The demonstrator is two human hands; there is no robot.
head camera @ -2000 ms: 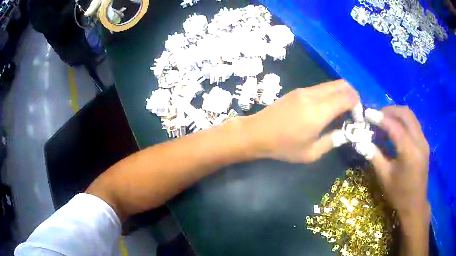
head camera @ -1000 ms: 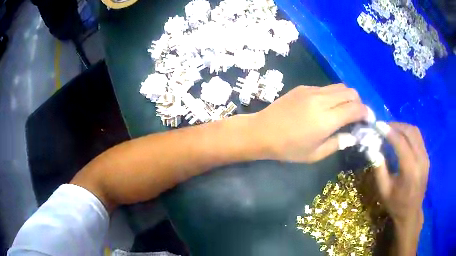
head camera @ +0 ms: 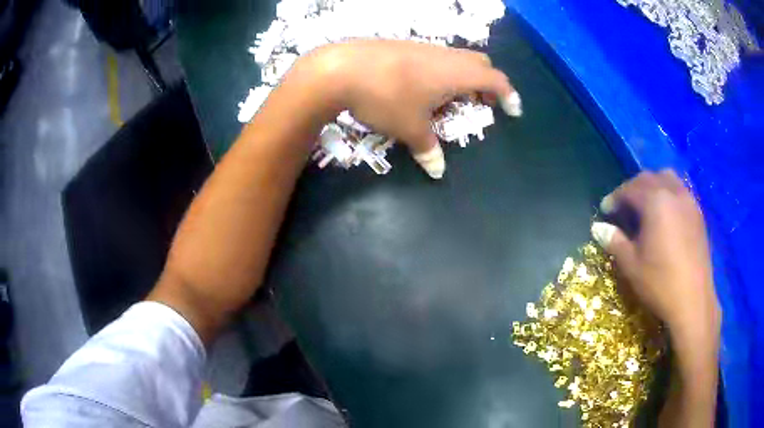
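Note:
My left hand (head camera: 394, 88) is over the near edge of the heap of white plastic housings (head camera: 377, 18), thumb and forefinger apart. A white housing (head camera: 462, 122) lies between and below these fingers; I see no grip on it. My right hand (head camera: 662, 238) is at the far end of the heap of brass terminals (head camera: 586, 334), its thumb and fingertip slightly apart. Whether a terminal is between them cannot be seen. White coverings show on the fingertips of both hands.
The work lies on a dark green mat (head camera: 402, 292). A bright blue surface (head camera: 620, 100) with a raised edge borders it on the right, with filled housings (head camera: 704, 58) at its far end. A dark chair (head camera: 134, 209) stands left on the grey floor.
My left hand has moved left and away from me to the housings. The white housing that was between both hands no longer shows there. My right hand has shifted slightly, its fingertips nearer the terminals.

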